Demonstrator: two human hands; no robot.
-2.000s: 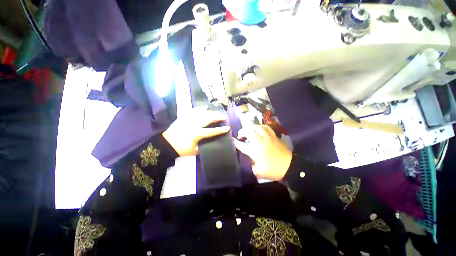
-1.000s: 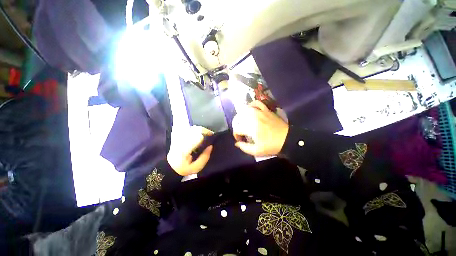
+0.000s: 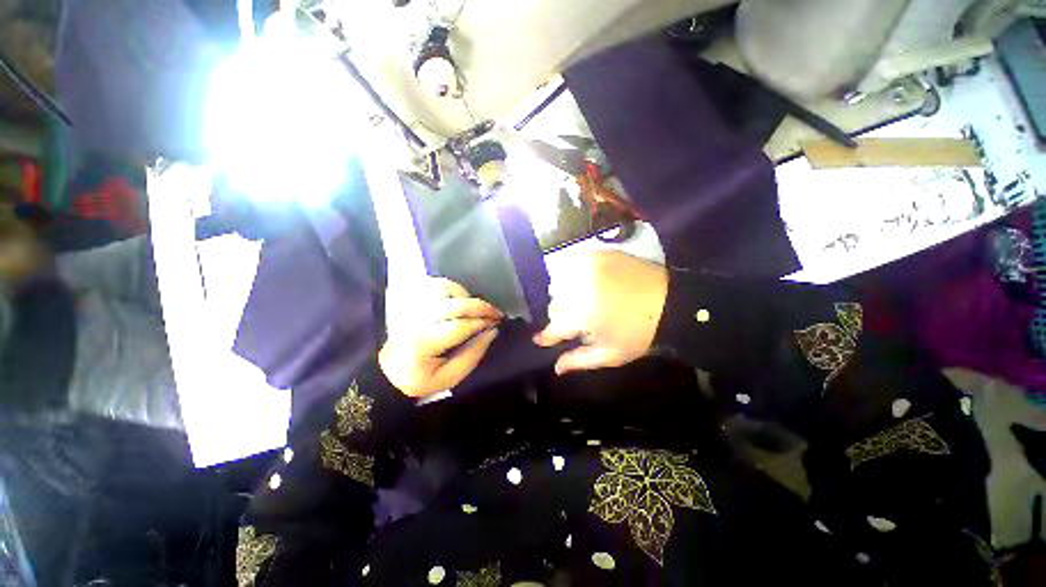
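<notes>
A grey-black strip point(image 3: 468, 243) lies on a purple fabric panel point(image 3: 525, 247), running from the presser foot point(image 3: 486, 161) toward me. My left hand point(image 3: 442, 342) pinches the strip's near left corner between fingertips and thumb. My right hand point(image 3: 608, 307) rests at the panel's right edge, fingers curled near the strip's corner; its grip underneath is hidden. More purple cloth point(image 3: 301, 300) lies left of the needle, and another purple panel point(image 3: 700, 161) lies under the machine arm point(image 3: 619, 21). Orange-red snips point(image 3: 601, 197) lie on the bed right of the needle.
The lamp glare point(image 3: 281, 126) washes out the area left of the needle. A tan wooden strip point(image 3: 895, 153) lies right of the arm. Magenta cloth point(image 3: 975, 310) and a turquoise basket point(image 3: 1039, 298) are at the right. A grey shiny cloth point(image 3: 115, 333) shows at the far left.
The strip first lay under both hands near the needle, then was laid under the foot. My left hand has moved right to its near corner. The camera view has moved closer to the needle.
</notes>
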